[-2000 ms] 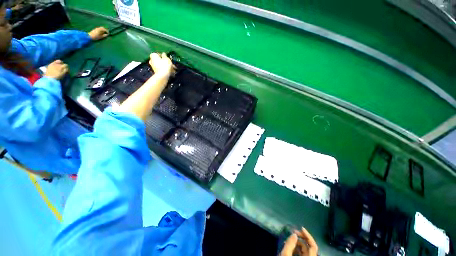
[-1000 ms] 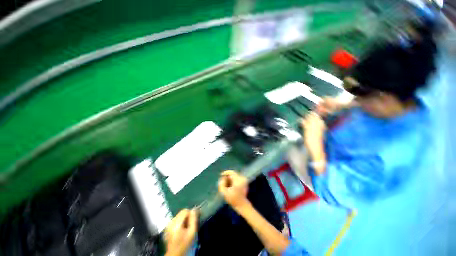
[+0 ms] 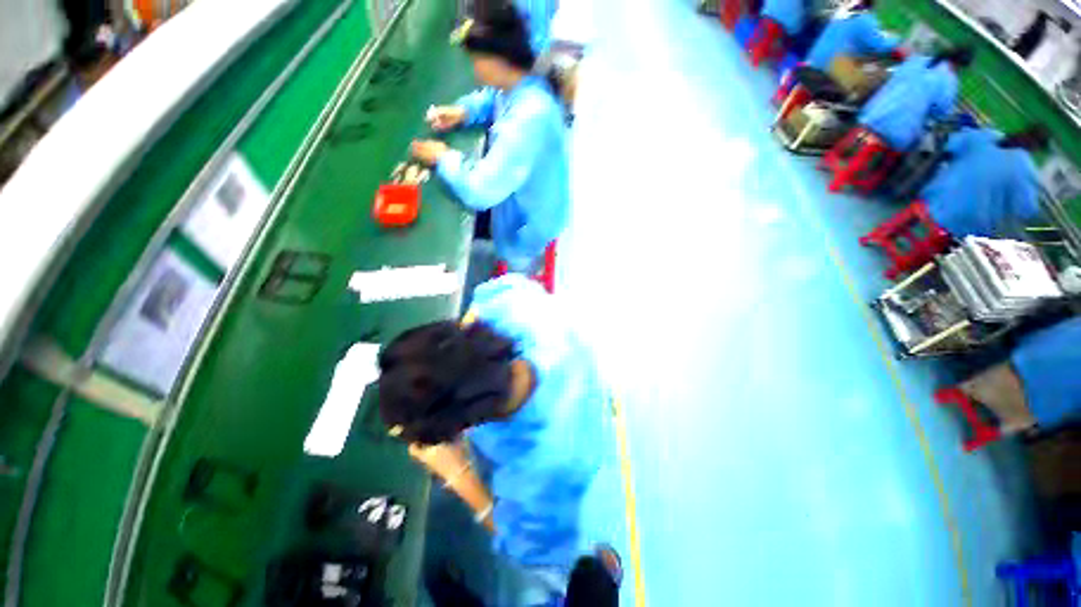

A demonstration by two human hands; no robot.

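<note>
Neither of my hands is in the picture. Nearest in front of me, a jumbled pile of black frames [image 3: 330,575] with small white patches lies on the green bench, partly cut off by the bottom edge. Single black frames [image 3: 221,484] lie to its left. A long white liner sheet [image 3: 344,401] lies beyond the pile, and another white sheet [image 3: 405,282] lies farther up the bench. More thin black frames [image 3: 295,276] lie near the rail.
A seated person in a blue smock [image 3: 539,415] leans over the bench close by. Another person [image 3: 522,148] works farther on beside a red box [image 3: 397,204]. Across the blue aisle floor are seated workers, red stools [image 3: 910,237] and a rack with stacked sheets [image 3: 990,279].
The view has swung right along the bench and aisle. My hands, seen at the bench edge a second ago, are out of the picture. The black tray has also left view.
</note>
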